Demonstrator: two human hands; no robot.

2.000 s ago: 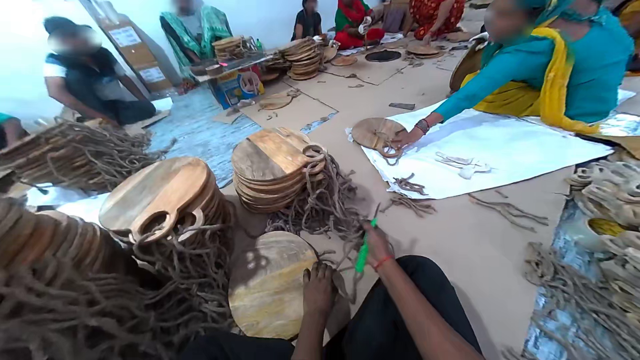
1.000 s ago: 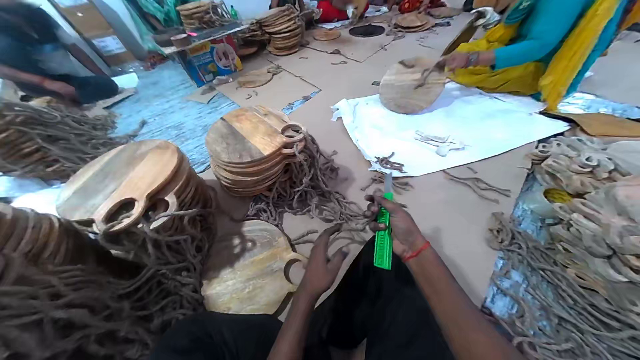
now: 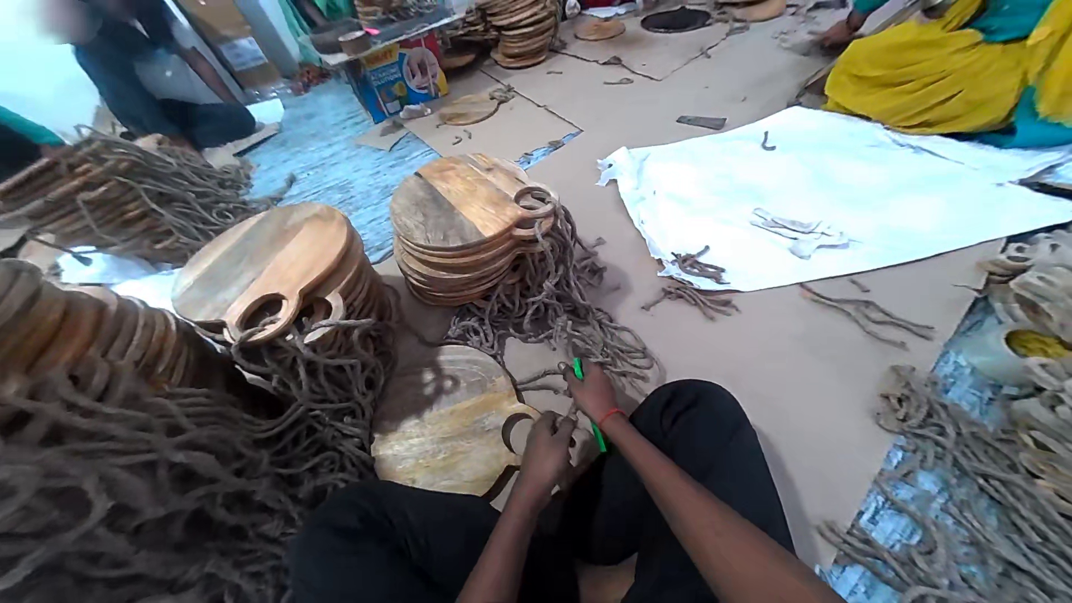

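Note:
A round wooden board with a ring handle (image 3: 448,423) lies on the floor before my crossed legs. My left hand (image 3: 548,448) is beside its handle, fingers bent close together around what looks like the rope at the handle. In my right hand (image 3: 595,394) is a green-handled cutter (image 3: 599,435), its handle pointing down toward my lap; the blade is hidden. Grey-brown rope (image 3: 544,381) runs from near the board to my fingers. Just beyond stands a stack of round boards (image 3: 469,209) with rope tails (image 3: 578,310) spilling to its right.
More stacked boards (image 3: 268,268) and a heap of rope (image 3: 167,494) fill the left. A white sheet (image 3: 837,193) lies ahead right, with rope scraps (image 3: 695,297) at its edge. Bundled rope (image 3: 988,461) is at the right. People sit at upper left and upper right.
My hands have come together beside the board's handle; a second ago they were apart, with the cutter held upright. The person across no longer shows a board held over the sheet.

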